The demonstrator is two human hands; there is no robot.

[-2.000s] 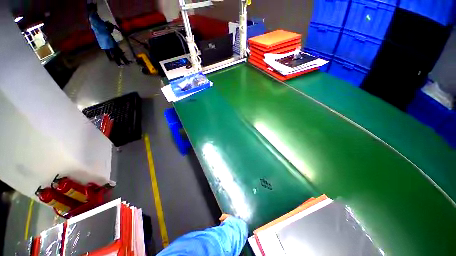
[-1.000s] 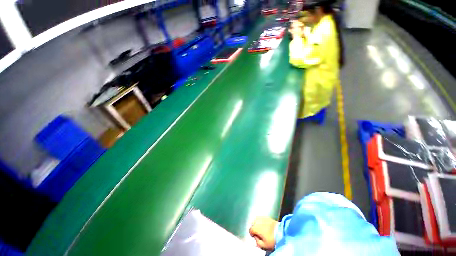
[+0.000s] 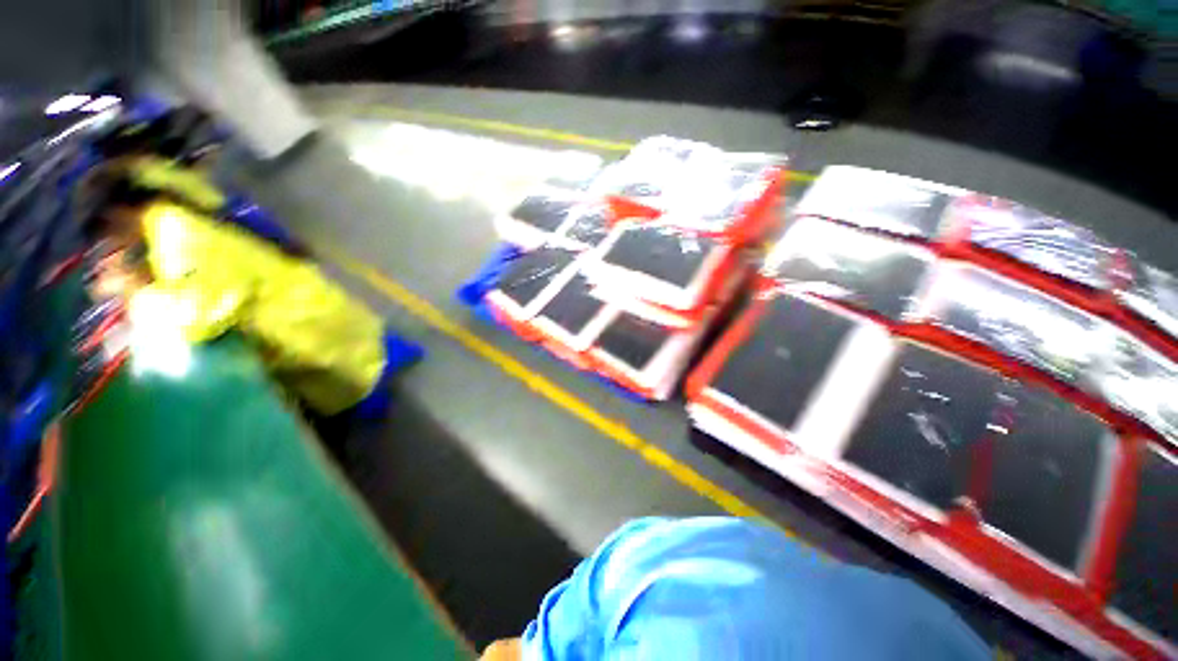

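Observation:
A light blue sleeve (image 3: 736,594) fills the bottom centre. A small part of a hand (image 3: 504,650) shows at its left end, cut off by the lower edge; it appears to be my right hand, and its fingers cannot be seen. My left hand is not in view. To the right, stacked grey laptops (image 3: 788,355) in white and red-orange trays lie under shiny, wrinkled clear film (image 3: 1033,245). A second, smaller group of stacked laptops (image 3: 659,265) stands beyond them. The picture is blurred.
The green bench (image 3: 194,517) runs along the left. A person in a yellow smock (image 3: 265,310) leans at its far end. A yellow floor line (image 3: 568,400) runs between the bench and the stacks. A blue pallet edge (image 3: 485,284) shows under the smaller group.
The view has swung right, away from the bench, and the stacks now fill the right side. The sheet at the bench's near end has left view. The hand has dropped mostly out of view.

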